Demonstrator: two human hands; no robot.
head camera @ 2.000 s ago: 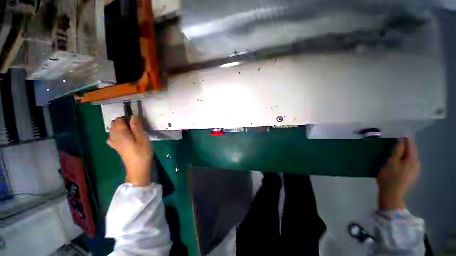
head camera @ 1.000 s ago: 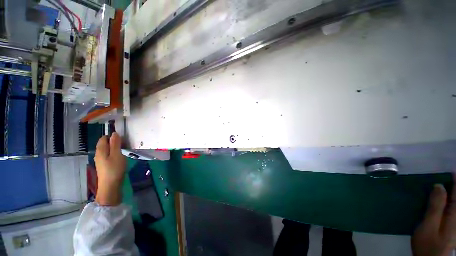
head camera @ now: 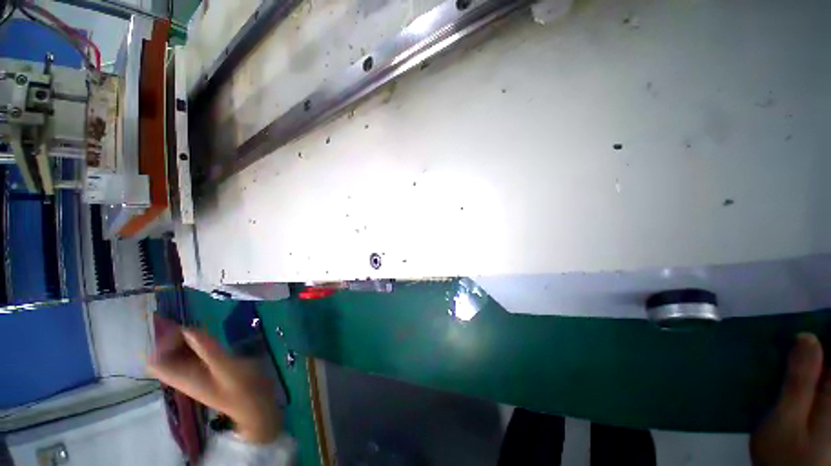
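My left hand (head camera: pixel 217 375) is blurred at the lower left, in front of the base's left end. It touches no part of the press, and nothing shows in it. My right hand (head camera: pixel 795 405) is cut off by the right edge. Its thumb lies over the green mat (head camera: pixel 565 364), and its grip is hidden. The white press base (head camera: pixel 510 191) fills the middle, with a metal slide rail (head camera: pixel 364 91) across it. The orange fixture (head camera: pixel 155 127) sits at the base's left end, beside clear and white parts. A round dark button (head camera: pixel 682 308) is on the front right.
A red control (head camera: pixel 316 292) shows at the base's front edge. A dark flat panel (head camera: pixel 273 364) and small shiny bits (head camera: pixel 291 359) lie on the mat at lower left. A red tray (head camera: pixel 185 423) is partly behind my left hand. Machine parts (head camera: pixel 41 100) stand at far left.
My left hand has let go of the dark handle at the fixture and moved down towards me. The view has shifted and turned. My right hand stays near the mat's right end.
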